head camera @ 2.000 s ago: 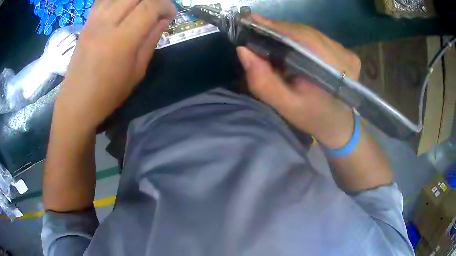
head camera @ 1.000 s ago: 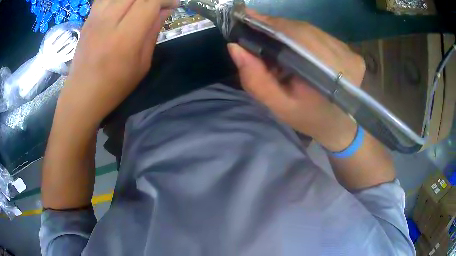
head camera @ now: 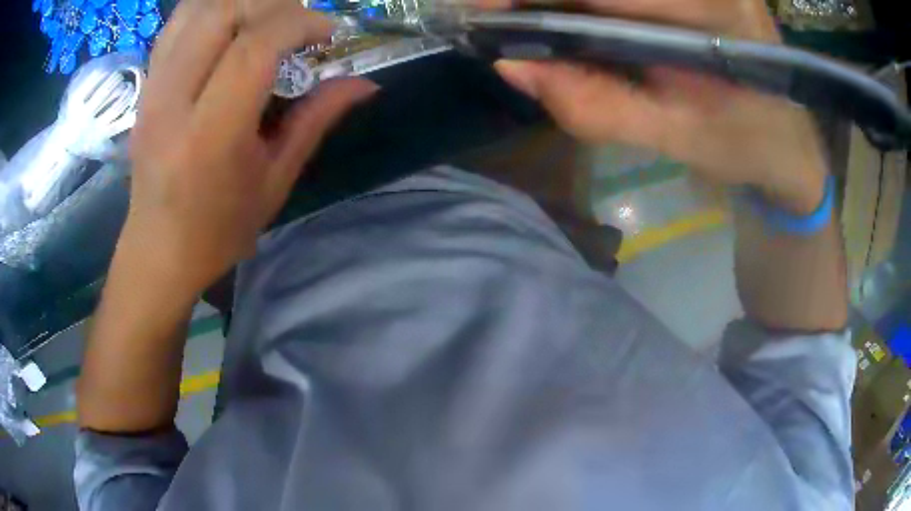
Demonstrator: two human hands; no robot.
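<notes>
The socket housing (head camera: pixel 405 50) lies at the top edge of the view, clear-walled and partly cut off, with small parts inside. My left hand (head camera: pixel 225 130) is at its left end, thumb and fingers spread around the corner; whether the fingertips press on it is hard to see. My right hand (head camera: pixel 669 110) is closed around the long dark soldering iron (head camera: pixel 619 48), which lies nearly level. A silvery feed tube runs along its top. The iron's front end is over the housing's right part; its tip is not clearly visible.
Blue disc parts (head camera: pixel 90 25) lie in a pile at the upper left. A bagged white cord (head camera: pixel 95 105) is below them on the dark mat (head camera: pixel 60 289). A cardboard tray with silvery bits (head camera: pixel 824 12) is at the top right. Cardboard boxes (head camera: pixel 869 399) stand lower right.
My right hand and the iron have swung up and right, from slanted to nearly level. My left thumb has spread away from the fingers, and more of the housing's left end shows.
</notes>
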